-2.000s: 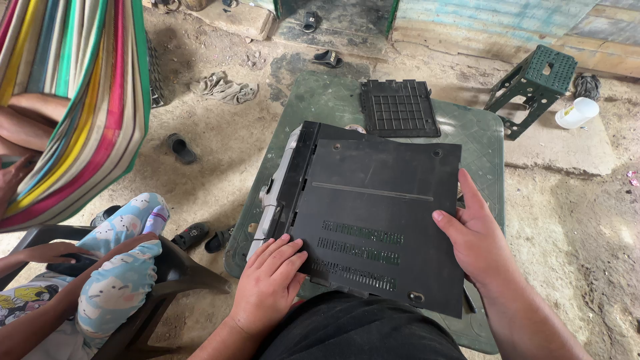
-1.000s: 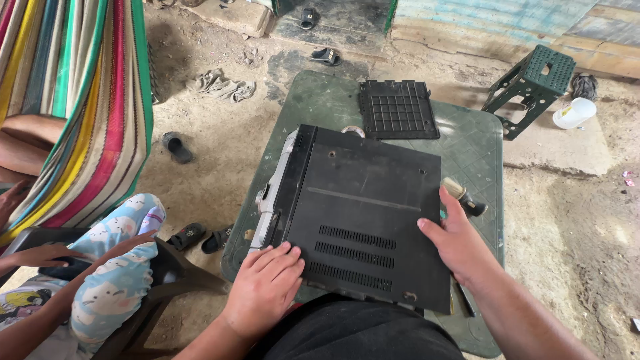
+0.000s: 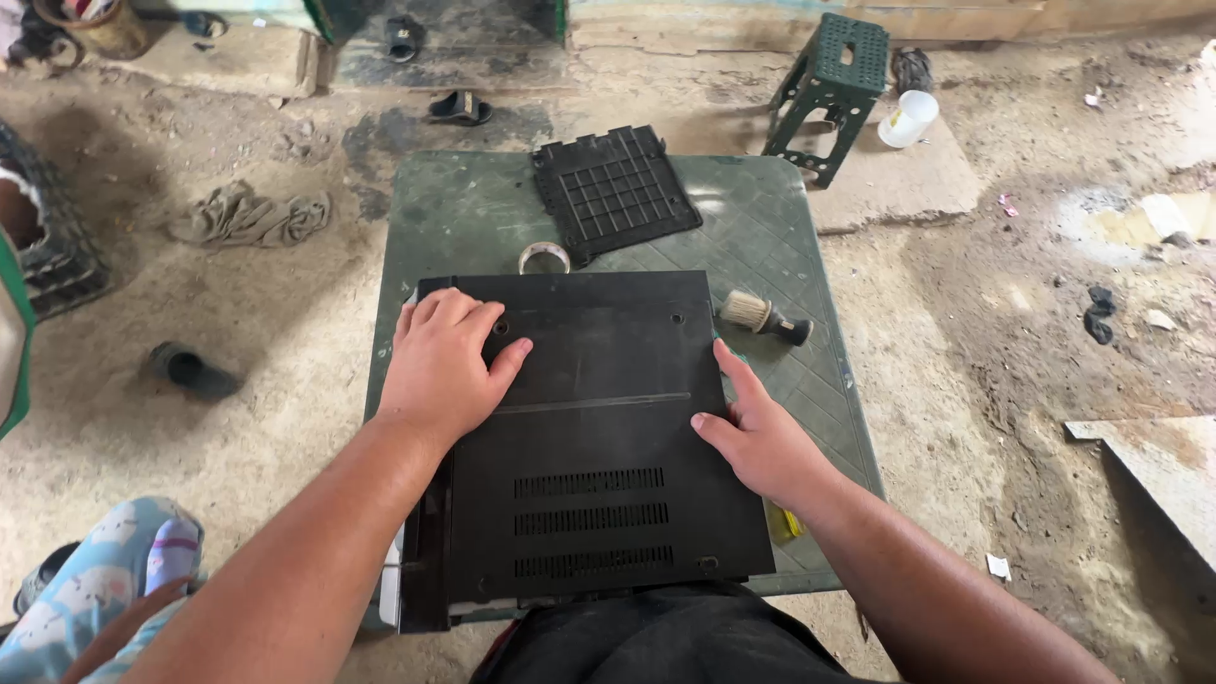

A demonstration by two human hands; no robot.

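A black electronic device casing (image 3: 589, 437) with three rows of vent slots lies on the green plastic table (image 3: 456, 214), its near edge by my lap. My left hand (image 3: 451, 356) rests over its far left corner, with the fingers over the edge and the thumb on the flat face. At the right edge is my right hand (image 3: 760, 423), thumb on top and fingers along the side, partly hidden. Beyond the casing lie a black plastic grid panel (image 3: 617, 195) and a roll of tape (image 3: 544, 256). A brush with pale bristles (image 3: 766, 317) lies right of it.
A green plastic stool (image 3: 831, 90) and a white container (image 3: 908, 119) stand beyond the table's right corner. Slippers (image 3: 460, 108) and a cloth (image 3: 252, 217) lie on the dirt floor. Another person's leg (image 3: 119, 570) shows at lower left; something yellow (image 3: 787, 522) is beneath my right forearm.
My left hand has moved from the casing's near left part to its far left corner. The casing has turned and now sits squarer to the view. The view has shifted right.
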